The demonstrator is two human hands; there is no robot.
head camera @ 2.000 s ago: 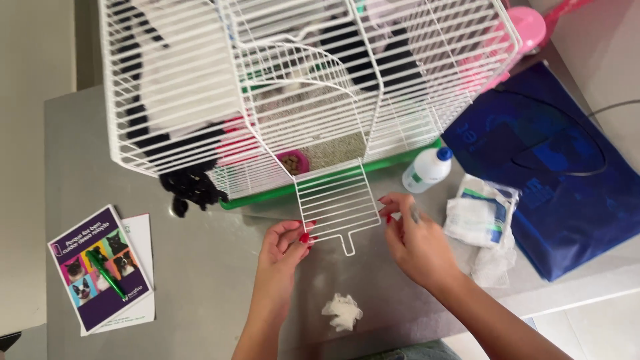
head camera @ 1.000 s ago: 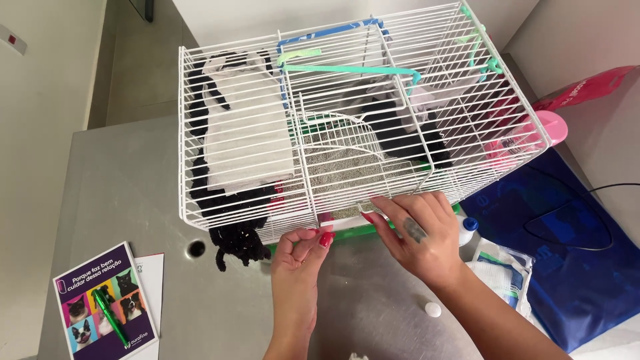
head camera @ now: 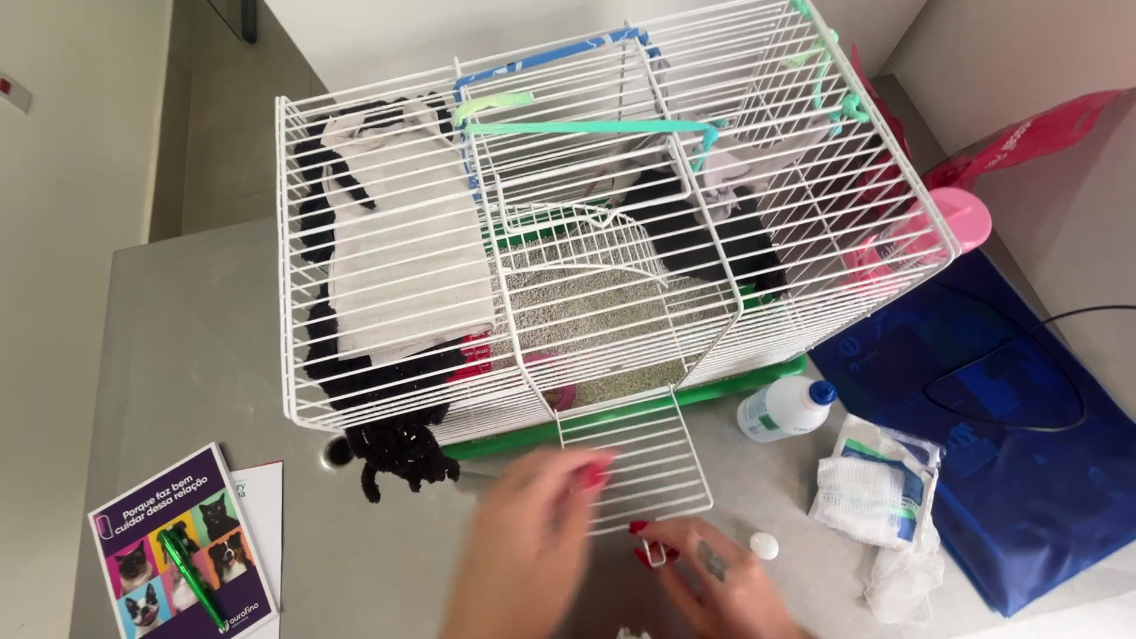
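A white wire cage (head camera: 510, 337) with a green base stands on the metal table. Its small wire door (head camera: 652, 466) hangs lowered at the front. The fingertips of my right hand (head camera: 710, 568) grip the bent wire latch at the door's outer edge. My left hand (head camera: 541, 532), blurred, is at the door's left side; whether it grips a wire cannot be told. Inside the cage are grey granular litter (head camera: 577, 311), a pink bowl (head camera: 555, 382) partly hidden by the bars, a pale cloth (head camera: 408, 248) over black fabric, and a dark shape at the right.
A white bottle with a blue cap (head camera: 785, 408), gauze in an opened packet (head camera: 874, 488) and a small white cap (head camera: 763, 545) lie right of the door. Farther right is a blue bag (head camera: 1003, 399) with a black cord. A booklet (head camera: 182, 550) bearing a green pen (head camera: 191, 577) lies at left.
The door was lowered two seconds ago, looked raised against the cage front one second ago, and is lowered again now. Both hands have moved down toward me with it.
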